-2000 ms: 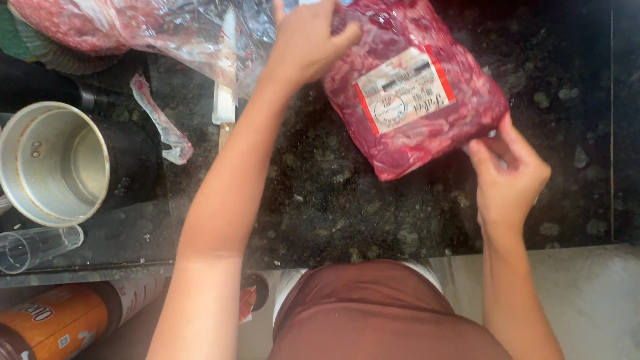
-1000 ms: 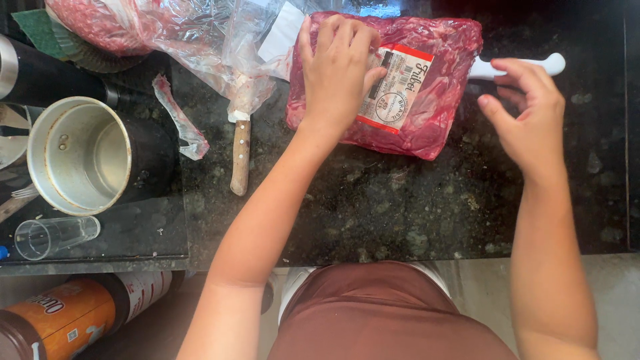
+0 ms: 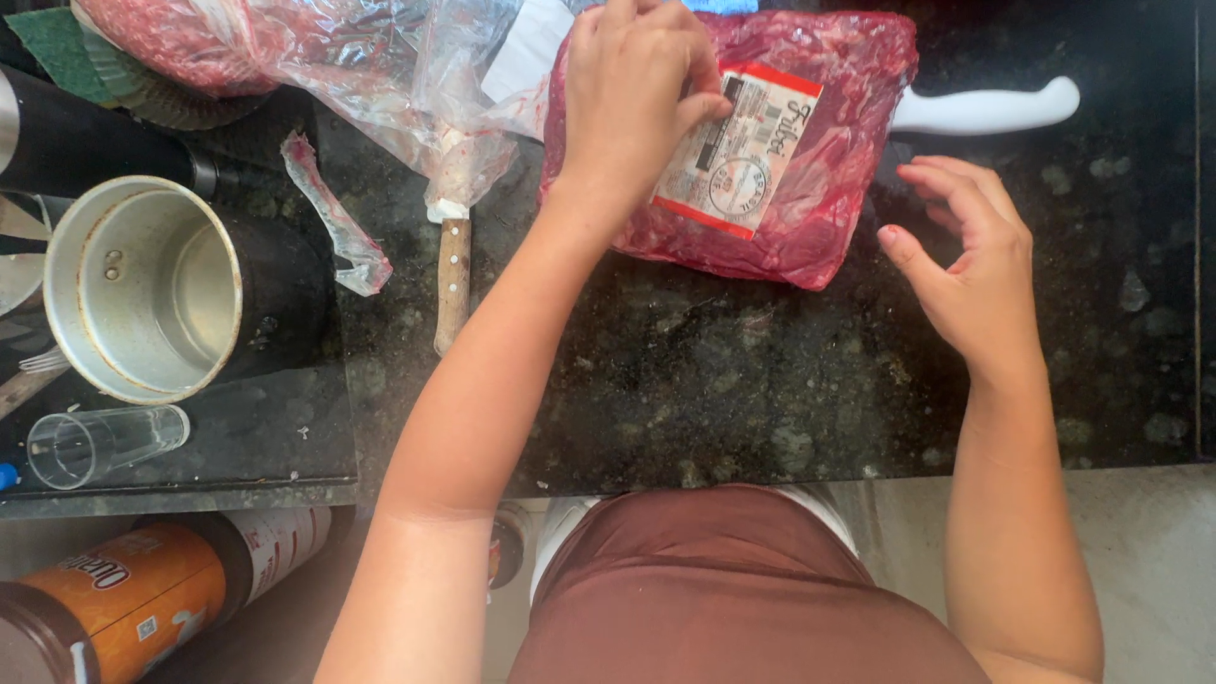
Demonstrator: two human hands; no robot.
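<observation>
A vacuum-packed block of raw red meat (image 3: 817,218) lies on the dark stone counter, with a printed label (image 3: 760,152) on top. My left hand (image 3: 646,85) rests on the pack, fingers bent and thumb at the label's edge; whether it grips the film I cannot tell. Just right of the pack, my right hand (image 3: 978,228) hangs with fingers curved and apart, holding nothing. A white handle (image 3: 988,107) sticks out from the pack's right side; its other end is hidden. Left of the pack lies a wooden-handled knife (image 3: 453,275), its blade covered by clear plastic film (image 3: 465,161).
Bagged ground meat (image 3: 190,47) lies at the upper left. Below it are a black cylindrical container (image 3: 85,138), an aluminium pot (image 3: 152,294), a clear cup (image 3: 109,442) and a fork (image 3: 43,361). A strip of meat-stained plastic (image 3: 332,218) lies beside the pot.
The meat pack, held at its lower right corner by my right hand two seconds ago, has been turned and lies flatter. My right hand has let go. The white handle has come into sight.
</observation>
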